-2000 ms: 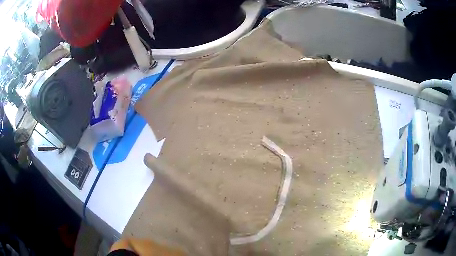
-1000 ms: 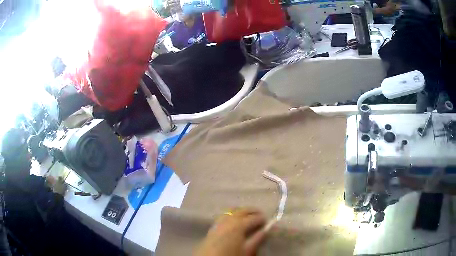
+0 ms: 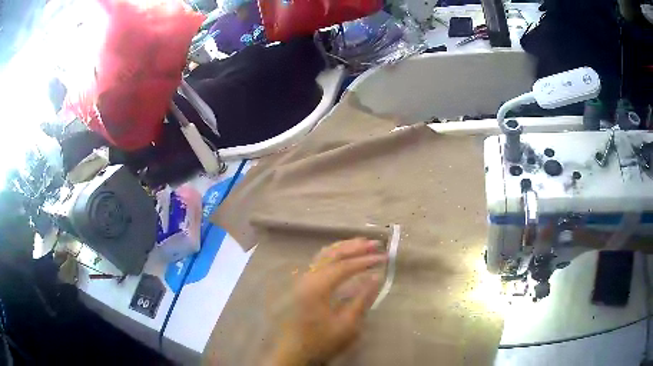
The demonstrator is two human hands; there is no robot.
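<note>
A large beige-brown cloth panel [image 3: 437,200] covers much of the machine table. A narrow white curved strip [image 3: 391,266] lies on it; its upper end is at a raised fold of cloth, and my hand is close to its left side. My left hand [image 3: 333,297] comes in from the bottom, blurred, and rests on the panel with its fingers extended to the right. No cloth is visibly pinched in it, though its underside is hidden. My right hand is not in view.
The white sewing machine head [image 3: 573,186] stands at right, with a lamp [image 3: 566,88] above and a dark phone [image 3: 613,277] on its bed. A grey boxy device [image 3: 111,214] and tissue pack [image 3: 177,223] are at left. A red bag hangs at upper left.
My left hand has come into view and moved up over the panel beside the strip. A cloth fold now reaches the strip's upper end. The view has tilted and shifted, showing more of the machine.
</note>
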